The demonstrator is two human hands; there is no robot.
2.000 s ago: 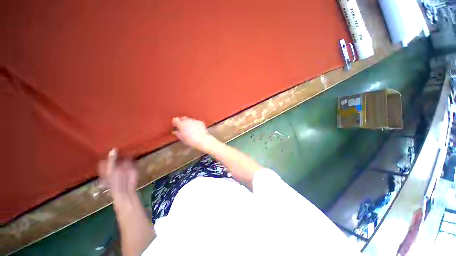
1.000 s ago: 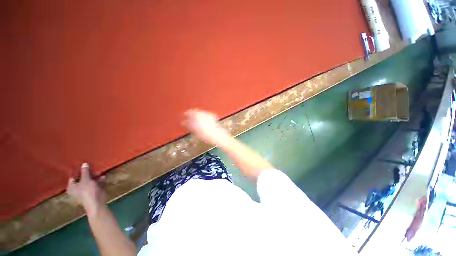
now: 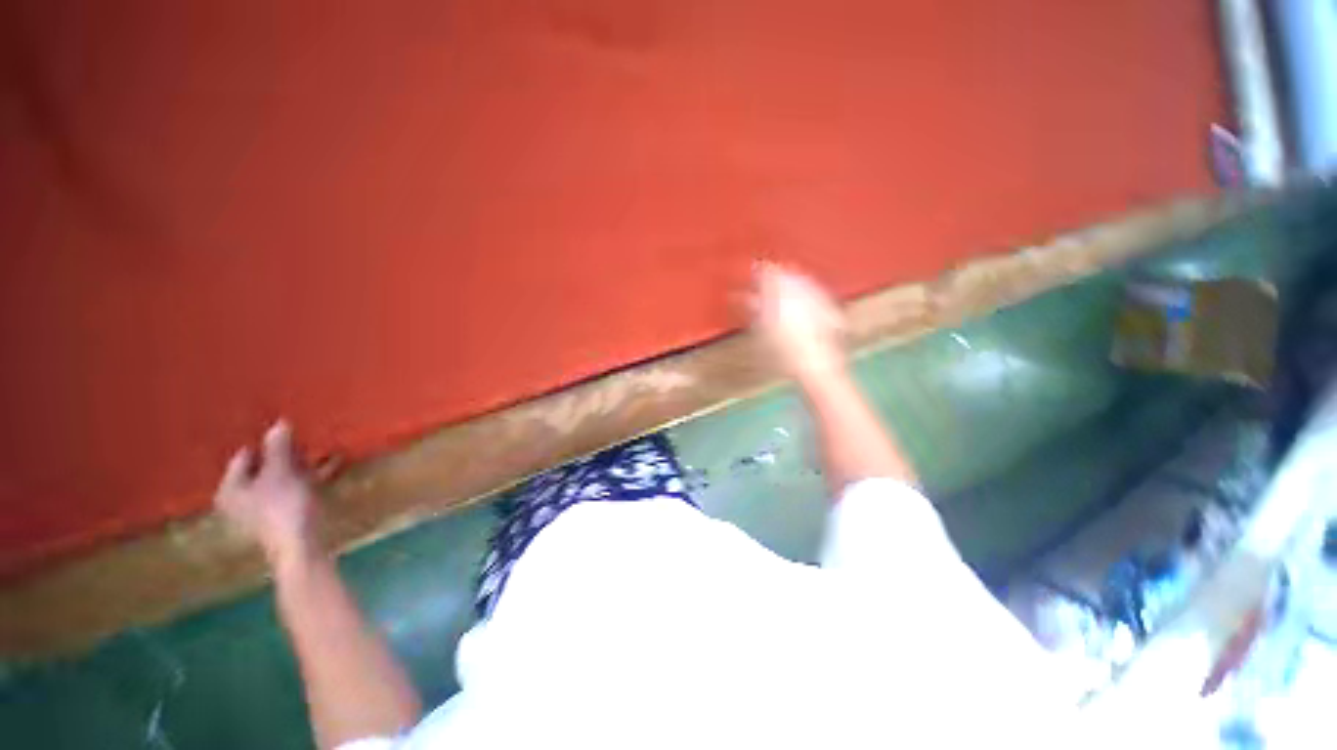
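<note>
The rust-orange fabric lay (image 3: 484, 191) spreads flat over the brown table (image 3: 587, 418), its near edge running along the table rim. My left hand (image 3: 274, 491) is at this edge on the left, fingers spread and bent, fingertips at the cloth. Whether it pinches the ply is not clear. My right hand (image 3: 796, 315) is blurred at the edge right of centre, fingers towards the cloth. Its grip cannot be made out. Faint creases show in the cloth at the upper left and top.
A white narrow tube (image 3: 1251, 88) lies past the lay's right end, with a wider white roll (image 3: 1309, 81) beyond. A small metal object (image 3: 1226, 156) is at the lay's far right corner. A cardboard box (image 3: 1195, 330) stands on the green floor (image 3: 1012, 410).
The view has shifted and blurred. My right hand has moved right along the cloth edge. My left hand moved left along the edge earlier and now stays near there.
</note>
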